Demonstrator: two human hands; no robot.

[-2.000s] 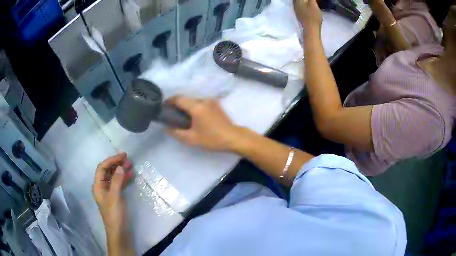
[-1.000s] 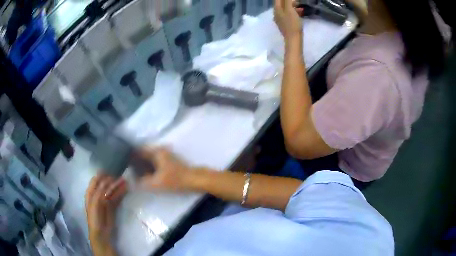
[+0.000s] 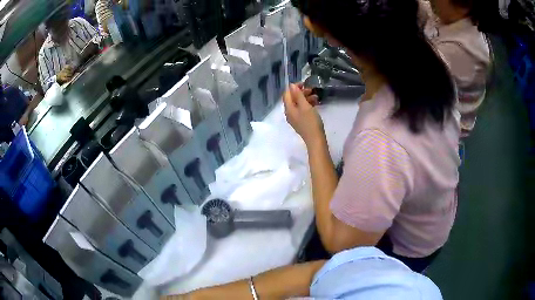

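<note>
A dark grey handheld fan (image 3: pixel 258 219) lies on the white foam-covered table (image 3: pixel 249 253), its round grille head to the left and its straight handle to the right. A limp white sleeve (image 3: pixel 183 249) lies left of the fan head. More crumpled white sleeves (image 3: pixel 264 158) lie behind the fan. My right forearm, with a bracelet, crosses the bottom edge of the picture; my right hand is cut off below it. My left hand is out of the picture.
A row of grey-blue fan boxes (image 3: pixel 193 170) with open flaps lines the table's back. A co-worker in a pink shirt (image 3: pixel 381 176) sits at right, an arm over the table. Dark fans (image 3: pixel 340 82) lie beyond. A blue crate (image 3: pixel 24 176) is at far left.
The view has swung up and towards the back of the table. My hands and the fan my right hand held have dropped out of the picture. The lying fan appears lower.
</note>
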